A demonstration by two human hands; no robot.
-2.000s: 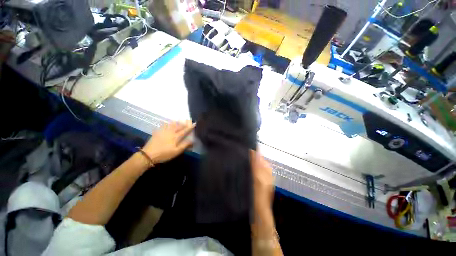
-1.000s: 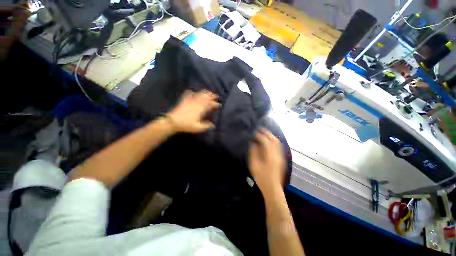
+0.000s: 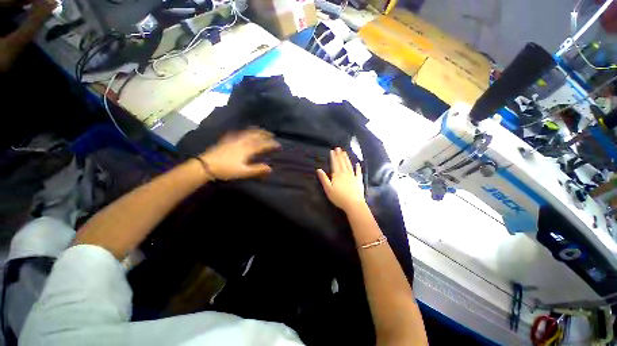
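Note:
A black garment piece (image 3: 291,142) lies spread over the white table and hangs over its front edge toward my lap. My left hand (image 3: 241,154) is over its left part, fingers apart and slightly blurred; contact with the cloth cannot be told. My right hand (image 3: 344,181) lies flat on the cloth to the right, fingers spread, gripping nothing. The white sewing machine (image 3: 467,145) with "JACK" lettering stands to the right of the cloth. The cloth's right edge is near the needle area.
Thread snips (image 3: 516,305) and red and yellow scissors (image 3: 546,330) lie at the lower right. A cardboard box (image 3: 289,17) stands at the back. Cables (image 3: 159,67) lie at the upper left. Grey cloth (image 3: 40,236) is heaped at the left. Part of another person's arm (image 3: 20,34) shows top left.
The black cloth, earlier held up as a narrow piece, is now spread wider over the table. Since one second ago, my left hand has moved left and my right hand has flattened on the cloth.

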